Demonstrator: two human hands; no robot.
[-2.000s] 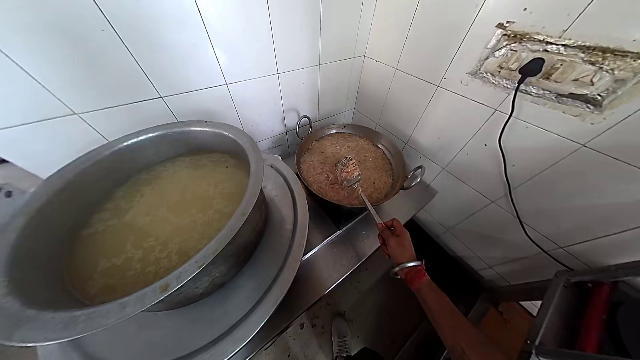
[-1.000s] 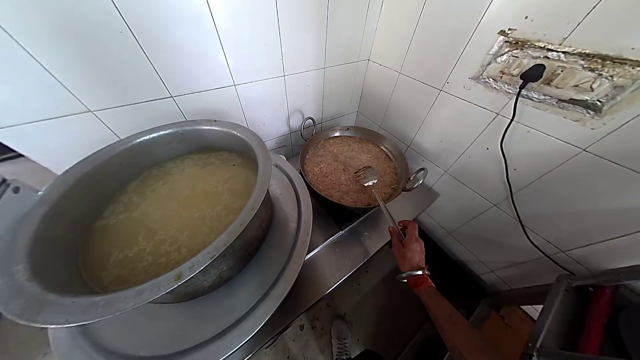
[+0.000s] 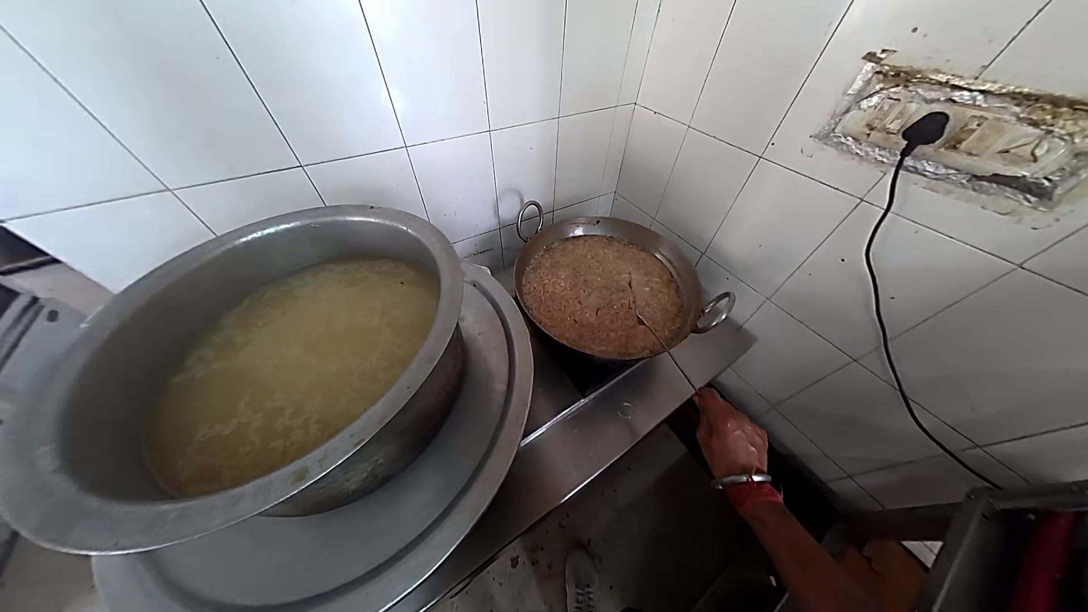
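My right hand (image 3: 731,435), with a metal bangle and red thread at the wrist, is closed around the handle of a metal skimmer (image 3: 669,353). The skimmer is seen nearly edge-on, and its head dips into browned frying pieces in bubbling oil (image 3: 595,289). These fill a round metal kadhai (image 3: 605,226) with two ring handles, standing in the corner of the counter. My left hand is not in view. A large aluminium pot (image 3: 450,280) of yellowish liquid stands left of the kadhai, on a wide metal lid or tray (image 3: 501,425).
White tiled walls (image 3: 561,76) meet behind the kadhai. On the right wall a black plug (image 3: 925,129) sits in a damaged socket panel, its cord (image 3: 875,297) hanging down. A dark metal frame (image 3: 960,544) stands at lower right. A shoe (image 3: 582,578) shows on the floor below the steel counter edge (image 3: 578,459).
The skimmer has turned from showing its flat perforated head to nearly edge-on. My right hand still holds its handle, just outside the kadhai.
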